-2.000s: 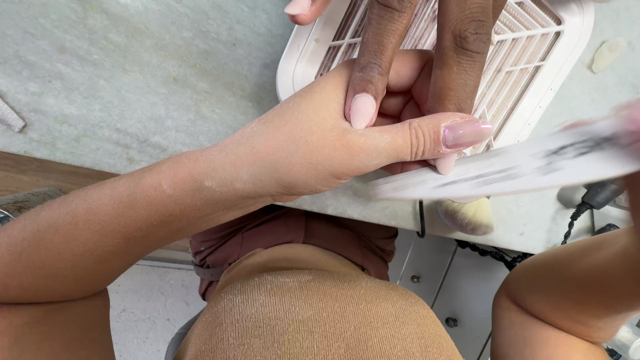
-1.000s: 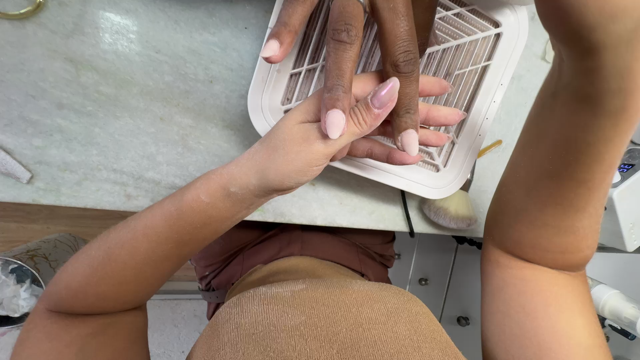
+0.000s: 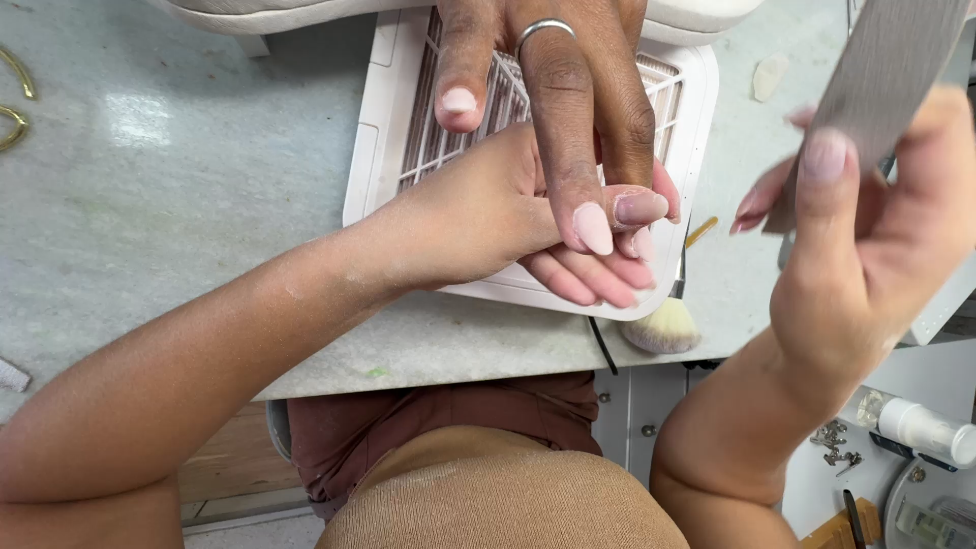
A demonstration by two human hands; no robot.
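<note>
My left hand (image 3: 488, 206) holds a finger of another person's hand (image 3: 560, 91), with my thumb beside its long pale pink nail. That hand wears a silver ring (image 3: 545, 29) and reaches in from the top, over a white nail dust collector (image 3: 358, 171) with a grille. At the right, my right hand (image 3: 862, 206) grips a grey nail file (image 3: 884, 91), raised and tilted, apart from the nails. Its lower end passes behind my thumb.
A soft dust brush (image 3: 663, 326) lies by the table's front edge. A white padded armrest (image 3: 290, 15) stands at the top. Gold-coloured rings or handles (image 3: 14, 130) are far left. A clear pump bottle (image 3: 926, 427) and small metal pieces (image 3: 835, 446) are lower right.
My right hand, mostly out of view a second ago, is back in view with the file raised. My left thumb and fingers have shifted around the other person's fingers.
</note>
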